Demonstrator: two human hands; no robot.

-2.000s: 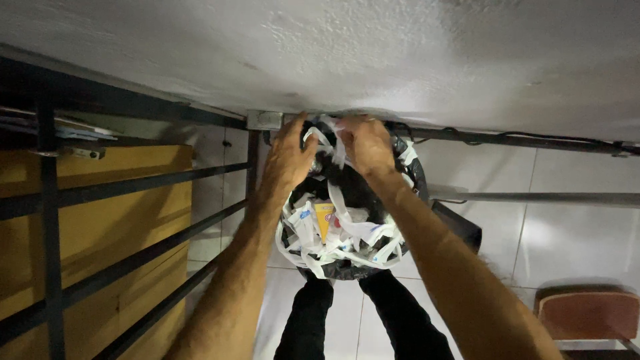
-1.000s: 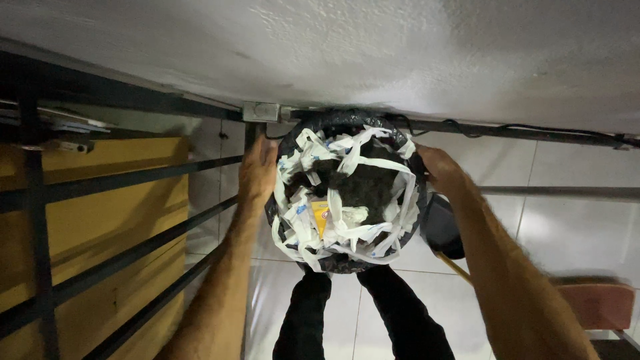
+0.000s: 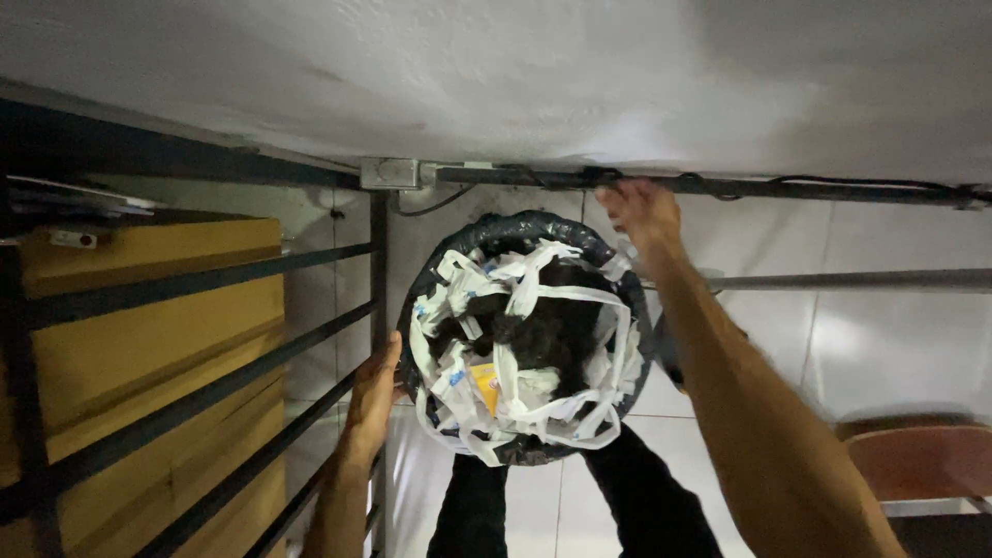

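A round bin lined with a black plastic bag (image 3: 508, 225) stands on the floor before my legs. White paper or plastic strips (image 3: 589, 294) ring its mouth, around a dark, hair-like mass (image 3: 535, 337) and a yellow packet (image 3: 486, 386). My left hand (image 3: 380, 380) is at the bin's left side, its fingers partly hidden; whether it grips the rim does not show. Above the bin's upper right edge is my right hand (image 3: 642, 213), fingers bent, near the cable by the wall. What lies under its fingers is unclear.
A dark metal railing (image 3: 325, 275) runs along the left, with yellow boxes (image 3: 155, 333) behind it. Ahead are a rough wall (image 3: 496, 85), an electrical box (image 3: 390, 173) and a black cable (image 3: 860, 182). A metal bar (image 3: 852, 280) and a reddish-brown seat (image 3: 922, 463) are at right.
Both hands were over the bin's far edge, then at its two sides. My right hand has since moved up toward the wall, while my left hand has slid lower along the left side.
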